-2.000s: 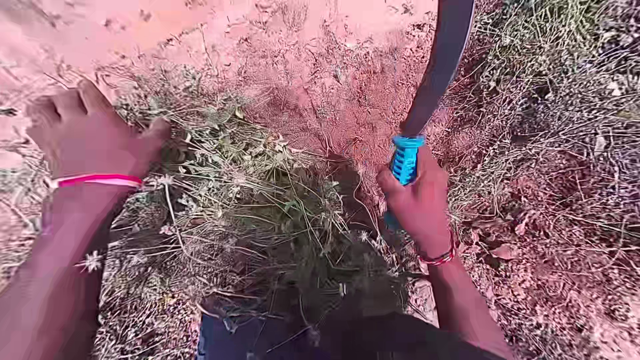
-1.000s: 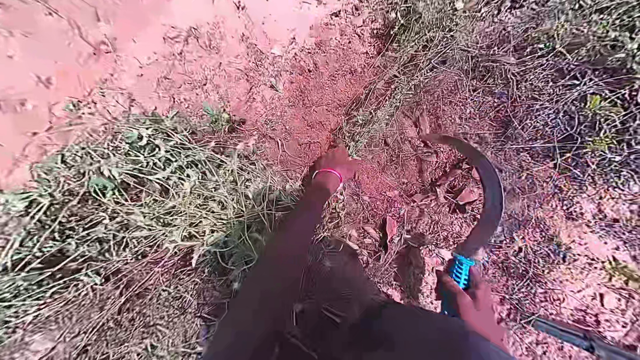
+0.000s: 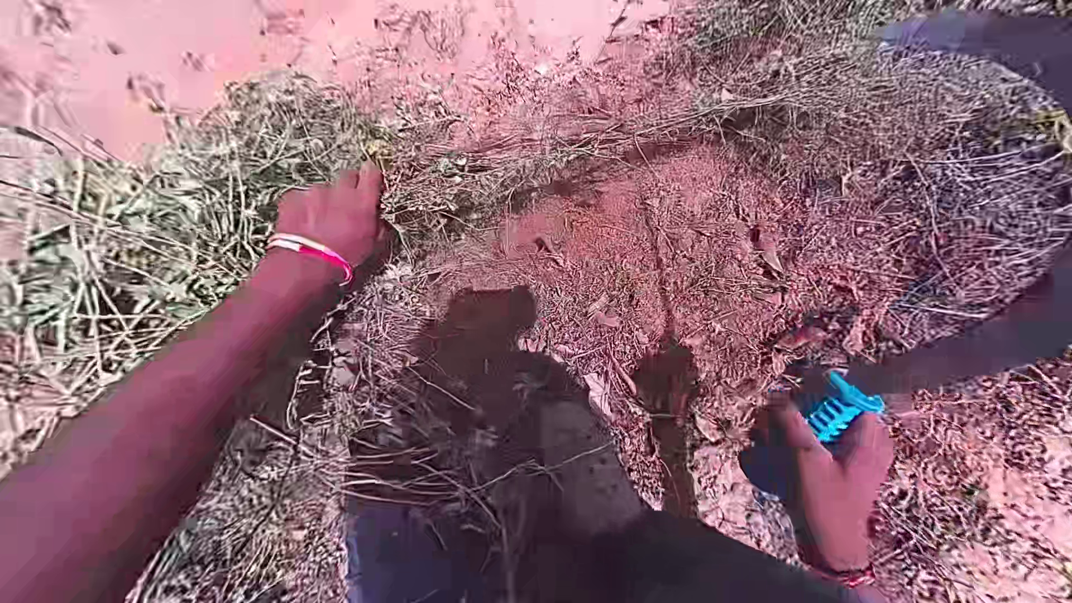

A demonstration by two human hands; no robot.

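My left hand [image 3: 331, 213], with a pink and white band at the wrist, is closed around dry stems at the right end of a heap of cut weeds [image 3: 109, 260]. A bundle of thin stalks [image 3: 569, 142] stretches from near that hand toward the upper right. At the lower right my right hand [image 3: 837, 477] grips the turquoise handle [image 3: 842, 408] of a sickle. Its dark, curved, blurred blade [image 3: 988, 343] extends to the right edge and seems to come back into view at the upper right.
Reddish bare soil [image 3: 687, 201] with dry leaves and twigs lies between my hands. Dry grass [image 3: 888, 126] stands at the upper right. Shadows fall over the ground and my clothed legs at the bottom, where loose straw [image 3: 419, 477] lies.
My left hand, reaching to the soil beside the weeds a second ago, is now on stems at the heap's edge. The sickle has swung from pointing up to pointing right.
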